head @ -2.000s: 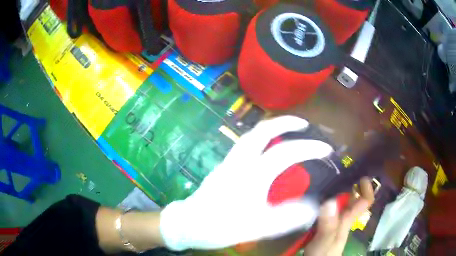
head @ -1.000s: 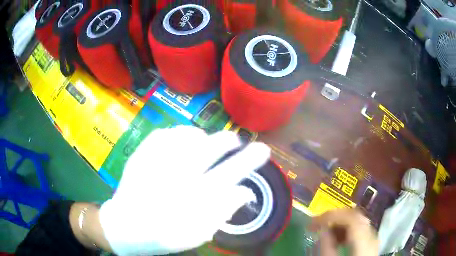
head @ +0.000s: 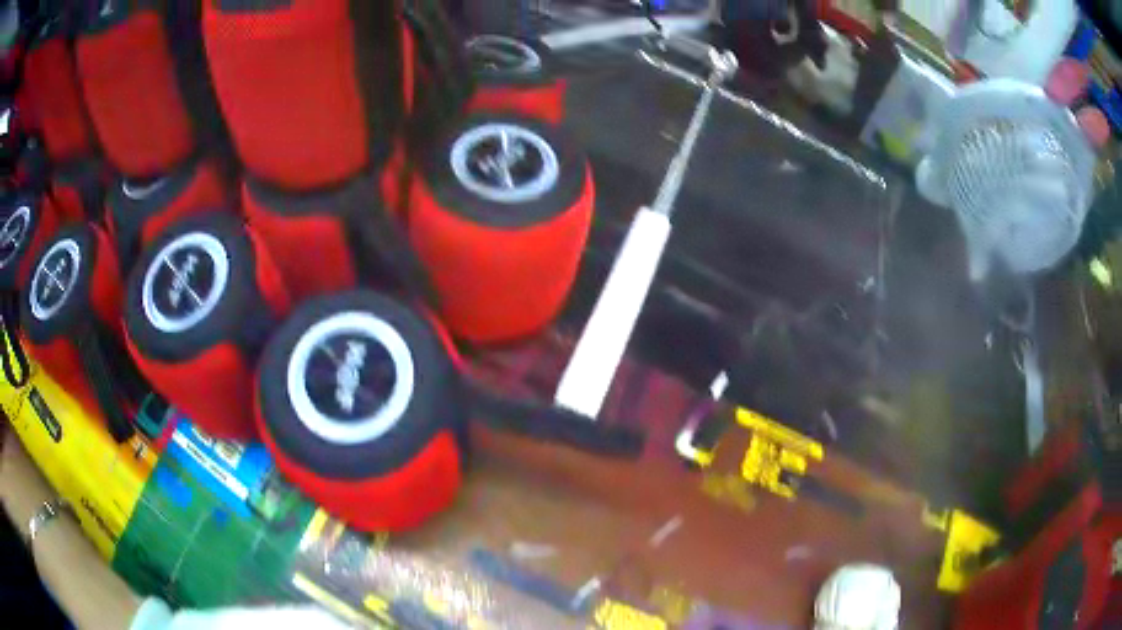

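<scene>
Red barrel-shaped speakers with black ends and silver-white ring badges stand in rows at the left; the nearest speaker (head: 357, 474) leans slightly. Another speaker (head: 498, 271) stands behind it. My left hand (head: 246, 618) is in a white glove and almost wholly cut off by the bottom edge; only the cuff area and bare forearm with a bracelet show. Its fingers and anything in them are hidden. My right hand is out of the picture. The speaker handled earlier is not visible in a hand.
A white-handled tool (head: 615, 314) with a thin metal shaft lies right of the speakers. The cloth swab's rounded head (head: 858, 599) shows at the bottom. A pale round fan (head: 1015, 179) is at upper right. Red and black items (head: 1046, 566) are at lower right. Printed sheets (head: 185, 542) cover the table.
The view has swung right and up, so the speakers sit further left. My left hand has dropped to the bottom edge, and my right hand and the handled speaker have left the picture.
</scene>
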